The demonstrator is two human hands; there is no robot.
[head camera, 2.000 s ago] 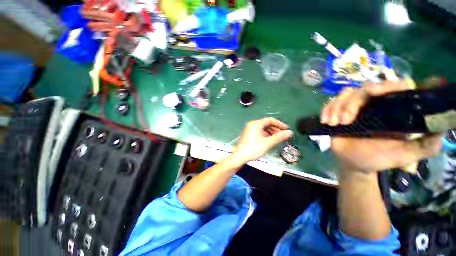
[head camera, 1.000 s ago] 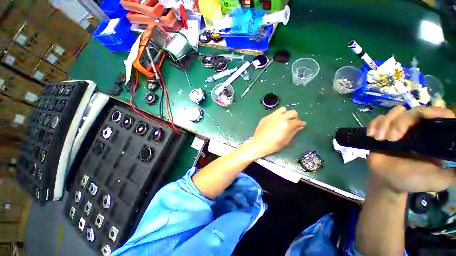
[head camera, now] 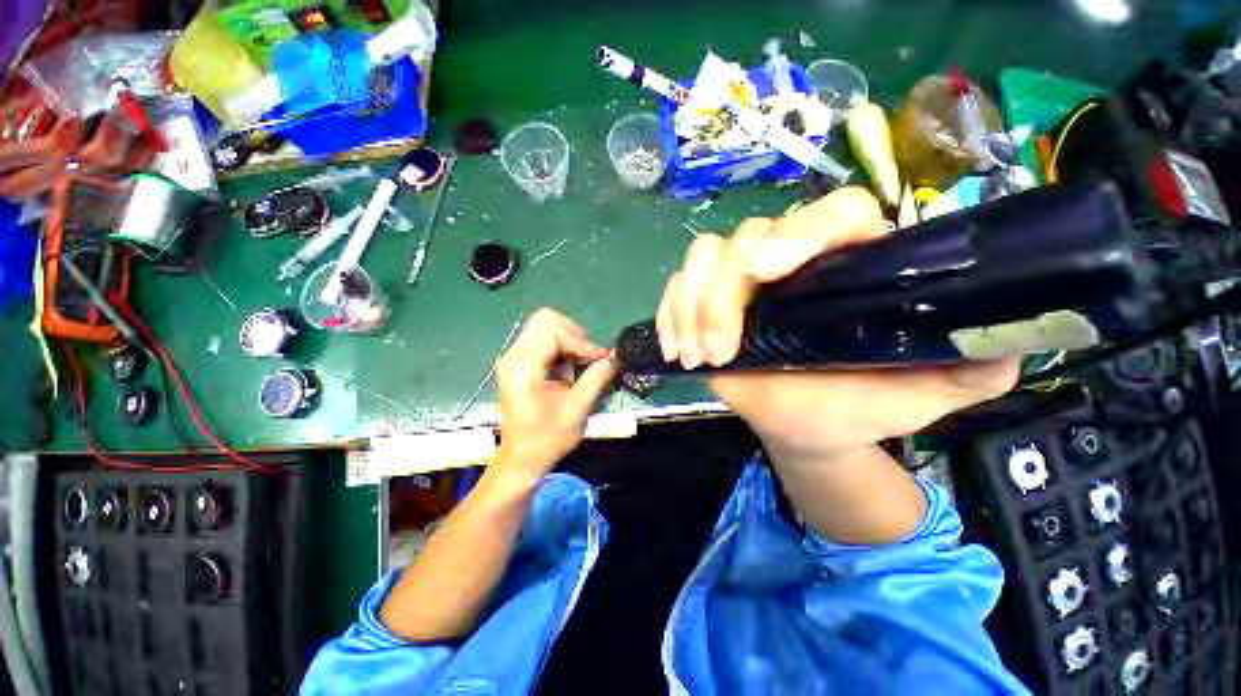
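My right hand (head camera: pixel 776 320) is shut on the thick black electric screwdriver (head camera: pixel 925 279), which lies nearly level with its pale worn label towards the right. Its tip end points left and meets the fingertips of my left hand (head camera: pixel 547 388). My left thumb and forefinger are pinched together at the tip; whether a tiny part is between them cannot be told. The round unit (head camera: pixel 637 385) sits at the bench's front edge just below the tip, mostly hidden by the screwdriver and fingers. A black round part (head camera: pixel 493 263) lies on the green mat behind my left hand.
Clear plastic cups (head camera: pixel 536 163) stand at the back, beside a blue box (head camera: pixel 728 166) of tubes and scraps. Two round units (head camera: pixel 289 393) stand on the left near red leads (head camera: pixel 191 408). Black foam trays (head camera: pixel 136 598) flank the bench; the right tray (head camera: pixel 1041 544) holds star-edged parts.
The view has swung to the right. The screwdriver has moved in to meet my left fingertips over the round unit, which was uncovered before.
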